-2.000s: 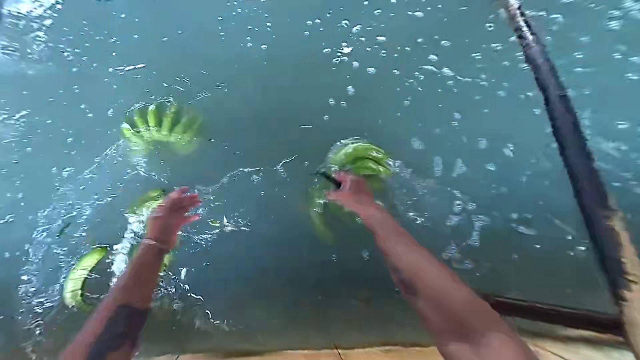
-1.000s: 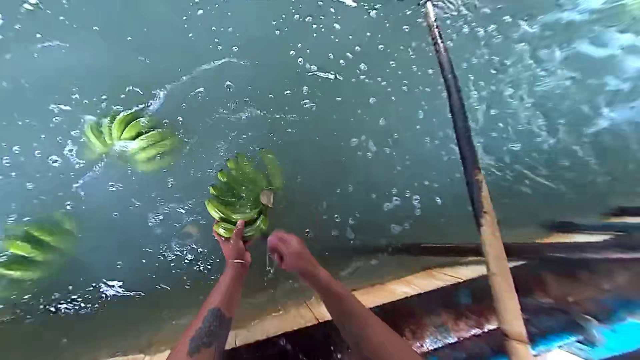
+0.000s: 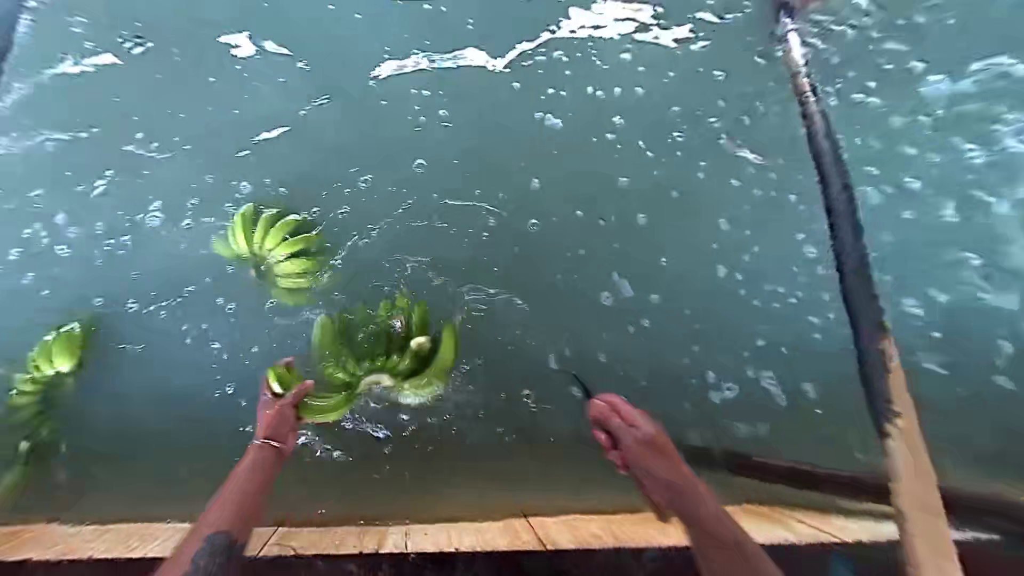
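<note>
A hand of green bananas floats low in the water at lower centre, its pale cut crown showing. My left hand grips the outer bananas at its left end. To the right, over the water, my right hand is closed around a small knife, whose thin dark curved blade points up and left. The knife does not touch the bananas. Another hand of green bananas floats above and left of the first, and one more lies partly submerged at the left edge.
A long pole, dark above and tan below, slants down the right side. The tiled rim of the water tank runs along the bottom. A dark bar lies at the water's edge at lower right. Foam and bubbles dot the surface.
My right hand, close beside the bananas one second ago, is now well to their right. The held bananas have turned and sit lower in the water. My left hand is now at their left end.
</note>
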